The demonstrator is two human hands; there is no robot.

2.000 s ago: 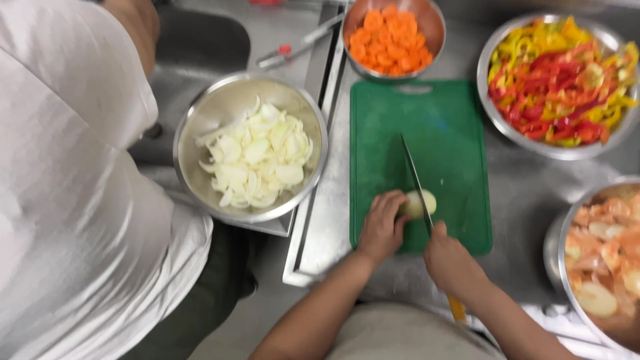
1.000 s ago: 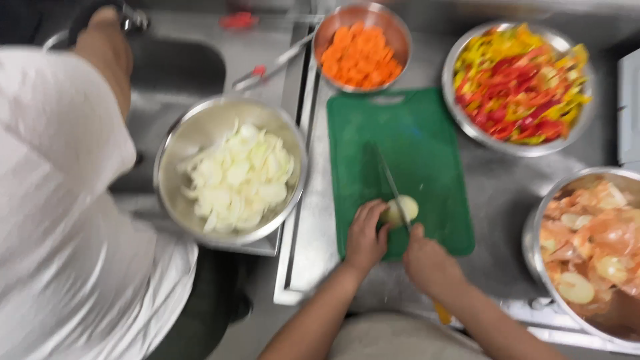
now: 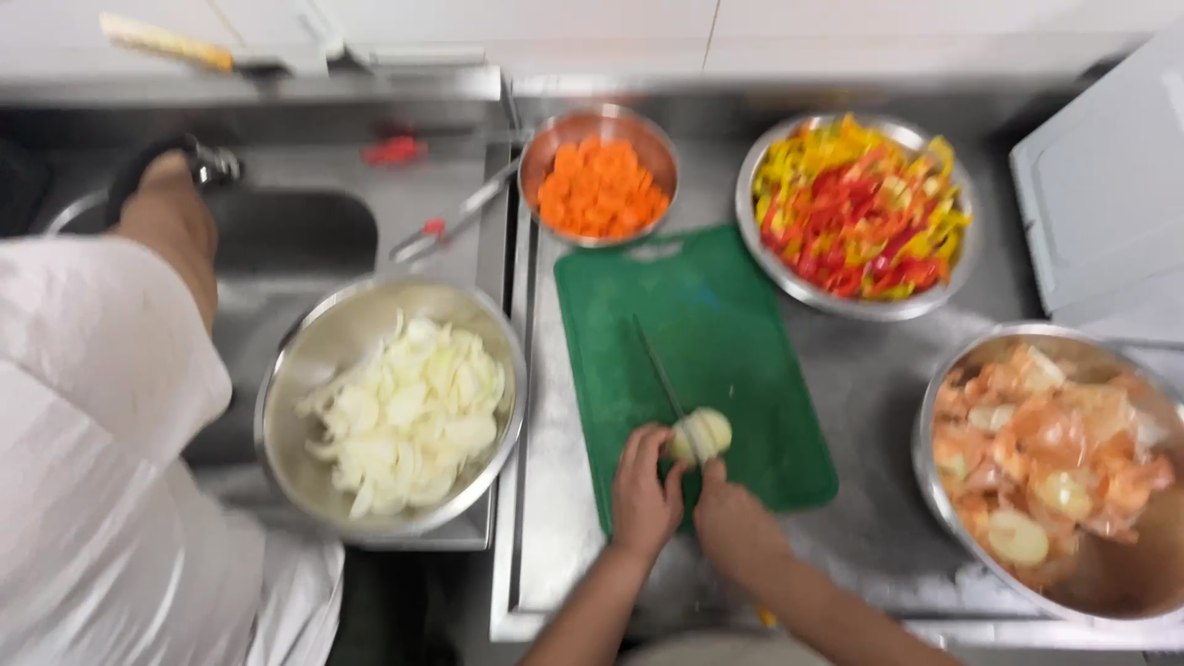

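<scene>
On a green cutting board (image 3: pixel 768 370) lies a pale peeled onion (image 3: pixel 710 431). My left hand (image 3: pixel 646 490) grips it from the left with bent fingers. A kitchen knife (image 3: pixel 659 365) is in my right hand (image 3: pixel 740 527), its blade across the onion and its tip pointing up the board. Left of the board, a large steel bowl (image 3: pixel 277 435) holds sliced onion (image 3: pixel 416 416). Sliced carrots (image 3: pixel 601 190) fill a small bowl above the board. Red and yellow pepper strips (image 3: pixel 860 208) lie in a steel bowl at the upper right.
A person in a white shirt (image 3: pixel 102 370) stands at left, one arm over the sink (image 3: pixel 287 231). Tongs (image 3: pixel 462 208) lie beside the carrot bowl. At right, a large steel pot (image 3: pixel 934 462) holds what looks like raw meat with onion pieces. A pale panel (image 3: pixel 1110 185) stands behind it.
The view has shifted and now shows the wall behind the counter. My left hand stays on the onion and the knife stays in my right hand, across it.
</scene>
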